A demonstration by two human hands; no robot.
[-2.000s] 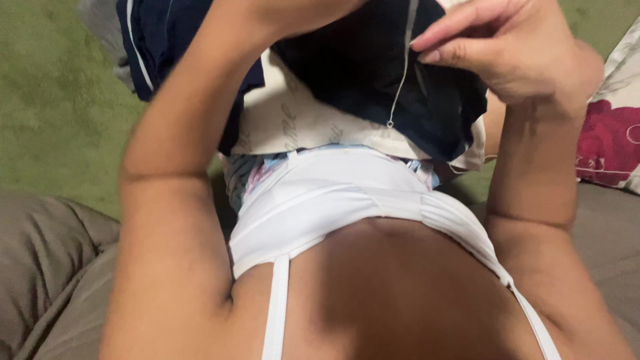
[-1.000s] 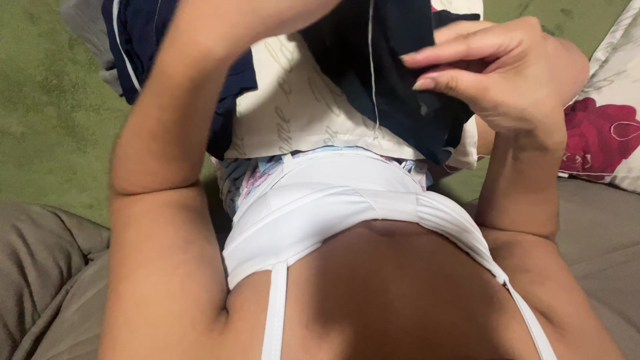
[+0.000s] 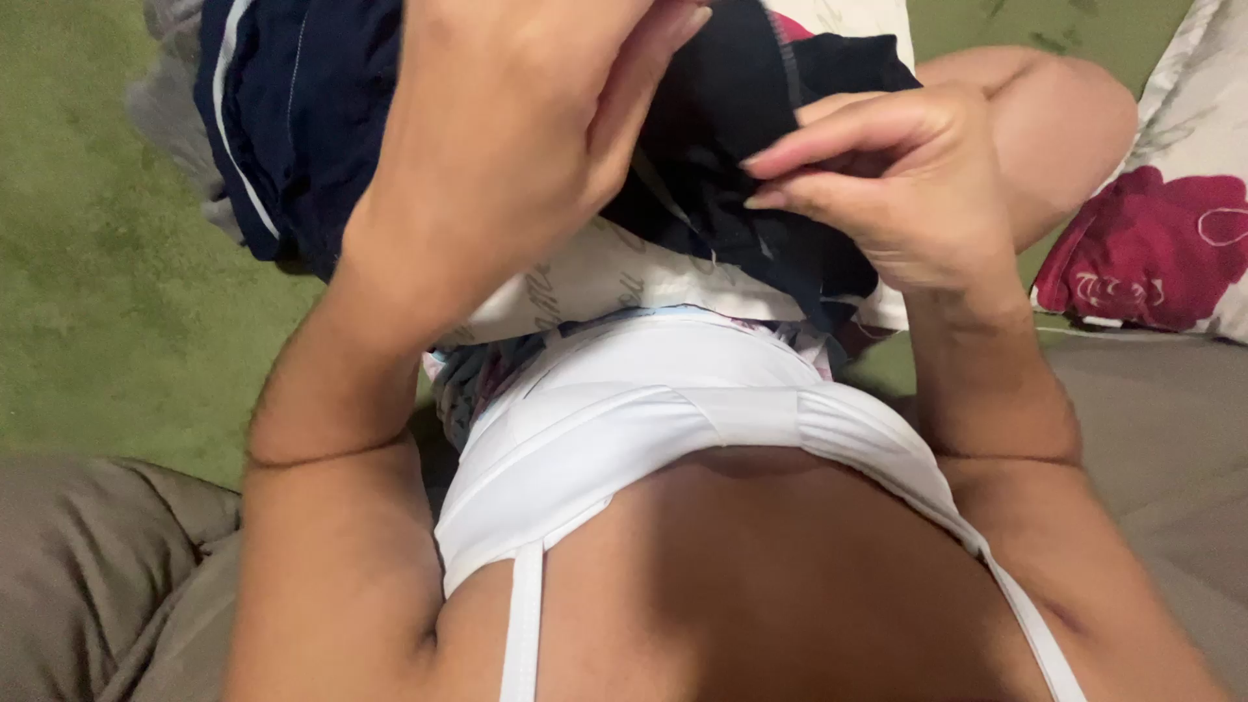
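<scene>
My left hand [image 3: 526, 107] is raised over the lap, its back toward me. Its thumb and finger come together at the top edge, and whatever lies between them is hidden. Dark navy cloth [image 3: 721, 117] is spread below and to the right of it. My right hand [image 3: 897, 185] has thumb and forefinger at a fold of this cloth, which seems pinched between them. Under the cloth lies a cream pillow or fabric with printed script [image 3: 624, 283]. Another navy piece with white piping [image 3: 292, 127] is left of my left hand.
A cream cushion with a dark pink flower print [image 3: 1150, 244] lies at the right, with a loop of pale thread on it. Bent bare knee [image 3: 1043, 127] beside my right hand. Green carpet or cover [image 3: 107, 292] at left, brown-grey upholstery [image 3: 97, 575] at lower left.
My left hand has come down and closer into view. The pale thread that hung across the navy cloth earlier no longer shows plainly there. My right hand stays at the cloth.
</scene>
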